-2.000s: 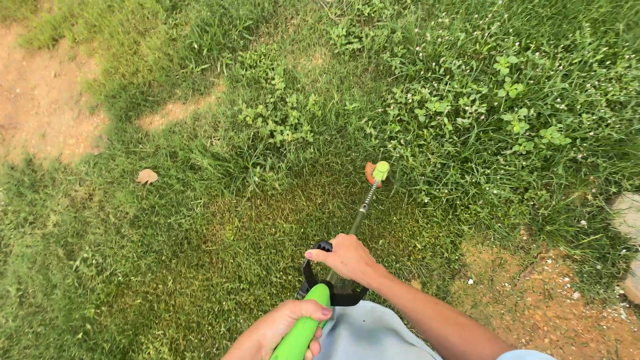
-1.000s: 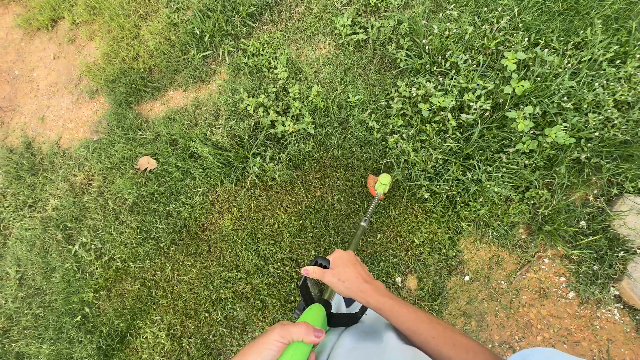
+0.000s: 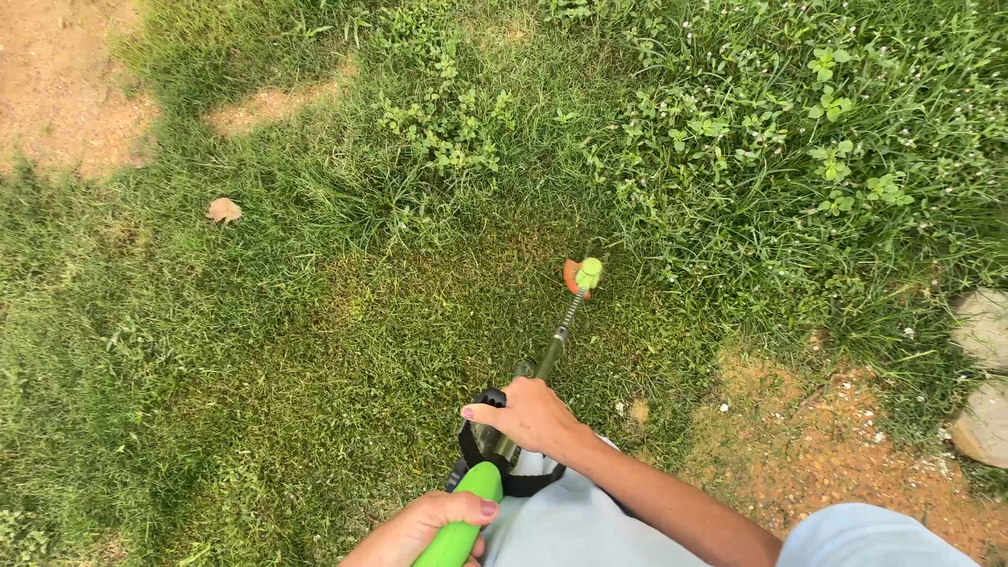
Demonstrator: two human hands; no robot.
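A string trimmer [image 3: 554, 353] slants from the bottom of the view up to its lime-green head [image 3: 589, 272], which has an orange guard [image 3: 570, 276] and sits at the edge of taller weeds. My left hand [image 3: 442, 524] is closed around the green rear handle [image 3: 465, 516], its thumb on top. Farther along the shaft, my right hand [image 3: 529, 413] grips the black front handle [image 3: 492, 398], thumb pointing left. Its lower fingers are hidden. A black strap or loop hangs beside the shaft, near my light blue clothing.
Tall flowering weeds [image 3: 732, 150] fill the upper right, and shorter grass [image 3: 315, 378] covers the left and middle. Pale stones [image 3: 984, 421] lie at the right edge, beside bare orange soil [image 3: 827, 441]. A dry leaf [image 3: 224, 210] rests in the left grass.
The trimmer head has shifted slightly lower in view since two seconds ago. Both hands keep their holds.
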